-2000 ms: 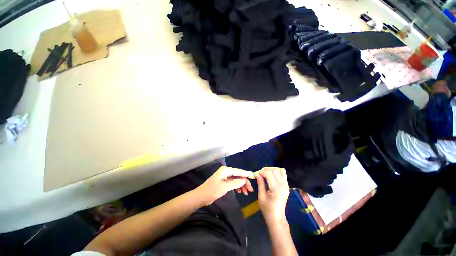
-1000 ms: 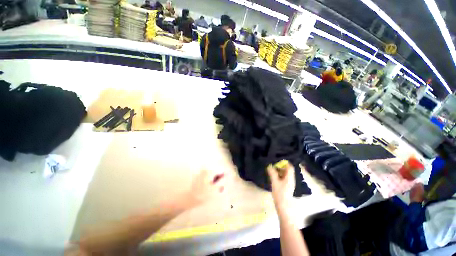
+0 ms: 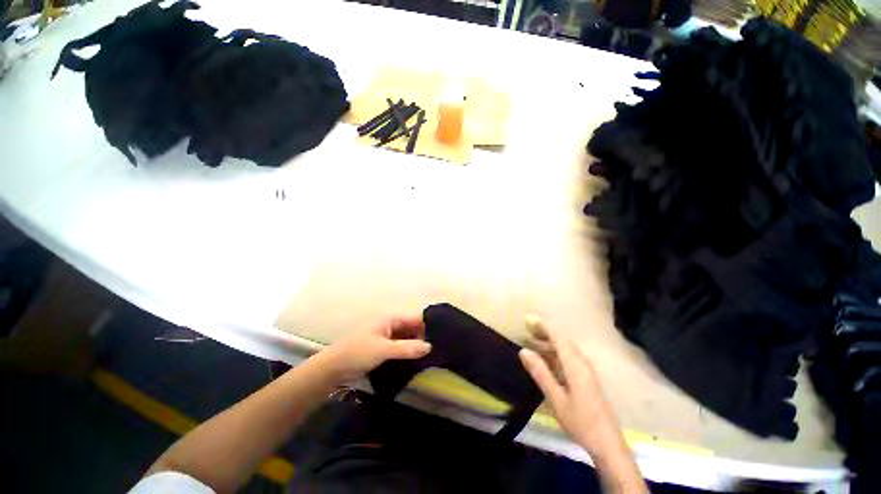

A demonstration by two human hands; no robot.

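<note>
A black fabric frame panel [image 3: 475, 354] lies across the table's front edge, over the cardboard work sheet [image 3: 362, 275], with its lower parts hanging down towards my lap. My left hand [image 3: 384, 349] grips its left end between thumb and fingers. My right hand [image 3: 563, 376] is at its right end, thumb by the cloth and fingers bent, with a yellowish cover on one fingertip; whether it grips the cloth is hard to tell.
A large black panel heap [image 3: 720, 212] stands at the right. Black bundles [image 3: 261, 96] lie at the back left. Between them a small cardboard piece [image 3: 490, 111] holds loose black strips [image 3: 394, 123] and an orange bottle [image 3: 449, 123]. Yellow tape [image 3: 667, 442] runs along the front edge.
The view has swung left and down. My hands, apart over the table a second ago, are now both at a black panel at the table edge. The red spot by my left hand no longer shows.
</note>
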